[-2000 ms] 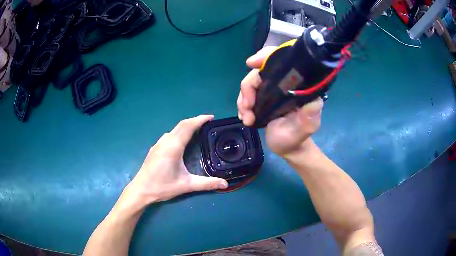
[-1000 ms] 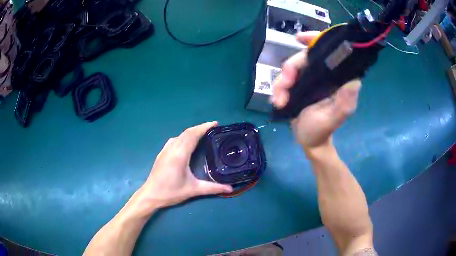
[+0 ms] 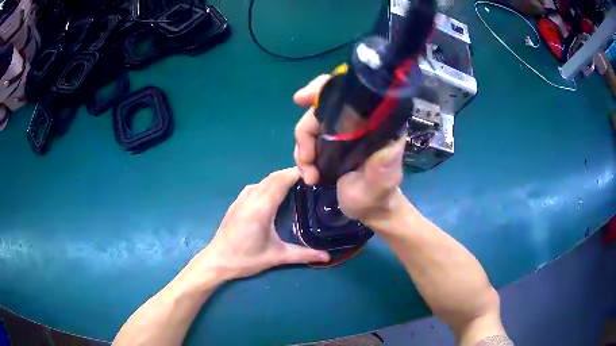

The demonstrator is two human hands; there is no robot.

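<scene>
The housing unit [image 3: 331, 230], topped with a black rounded-square frame, lies on the green bench in front of me. A reddish rim shows low on its near side. My left hand [image 3: 260, 226] grips its left side, fingers at the far edge and thumb at the near edge. My right hand [image 3: 365, 162] is closed around the black electric screwdriver [image 3: 358, 115], held over the unit's far part. The screwdriver is blurred and its tip is hidden by the hand and tool. The right hand also covers part of the unit's right side.
The screw feeder [image 3: 446, 88] stands just beyond the right hand, partly hidden. A loose black frame [image 3: 142, 119] lies at left beside a heap of frames [image 3: 78, 71]. A black cord [image 3: 297, 59] and white cable [image 3: 523, 65] lie at the far side.
From one second ago, the right hand and screwdriver have moved left from beside the feeder to over the unit. The view has shifted slightly. The left hand still holds the unit.
</scene>
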